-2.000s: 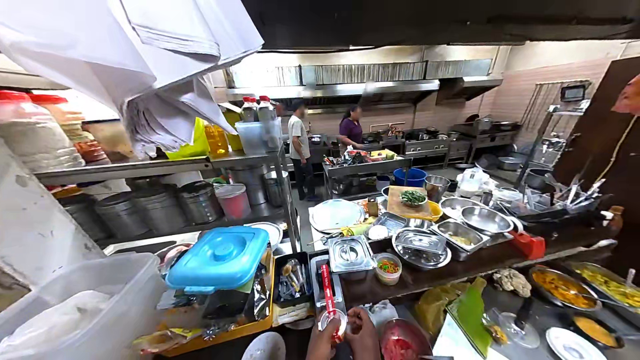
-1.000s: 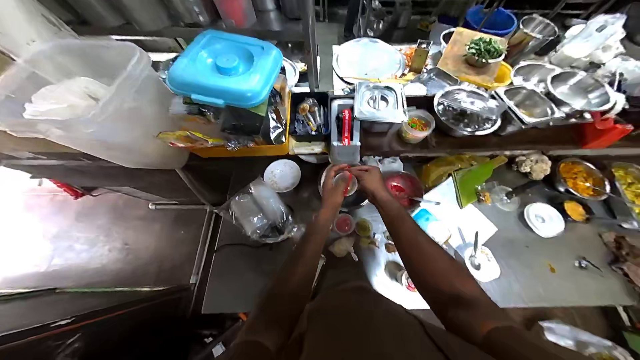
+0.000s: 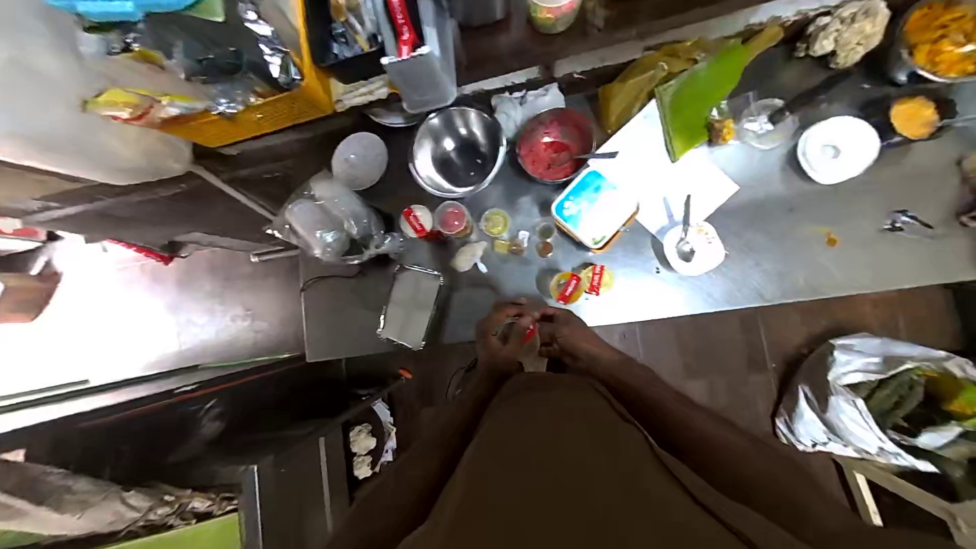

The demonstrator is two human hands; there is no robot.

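My left hand (image 3: 503, 335) and my right hand (image 3: 564, 335) meet close to my body at the counter's near edge. Between them they grip a small clear plastic cup (image 3: 531, 352) with a bit of red tape (image 3: 530, 332) on it. Just beyond, two yellow-filled cups with red tape (image 3: 566, 287) stand on the steel counter. Farther left are a red-taped cup (image 3: 416, 221), a cup of pink food (image 3: 451, 219) and a cup of pale green food (image 3: 496, 223). A foil container with a flat lid (image 3: 411, 306) lies left of my hands.
A steel bowl (image 3: 458, 152), a bowl of red mixture (image 3: 556, 145), a tub with a blue-and-white lid (image 3: 595, 208), and a white bowl with a spoon (image 3: 694, 248) stand across the counter. Plastic-wrapped containers (image 3: 328, 217) sit left. A foil-like bag (image 3: 884, 396) lies low at right.
My hands have moved from the counter's far side toward my body, with a small cup between them. The red tape roll was at my hands two seconds ago. The view has tilted downward.
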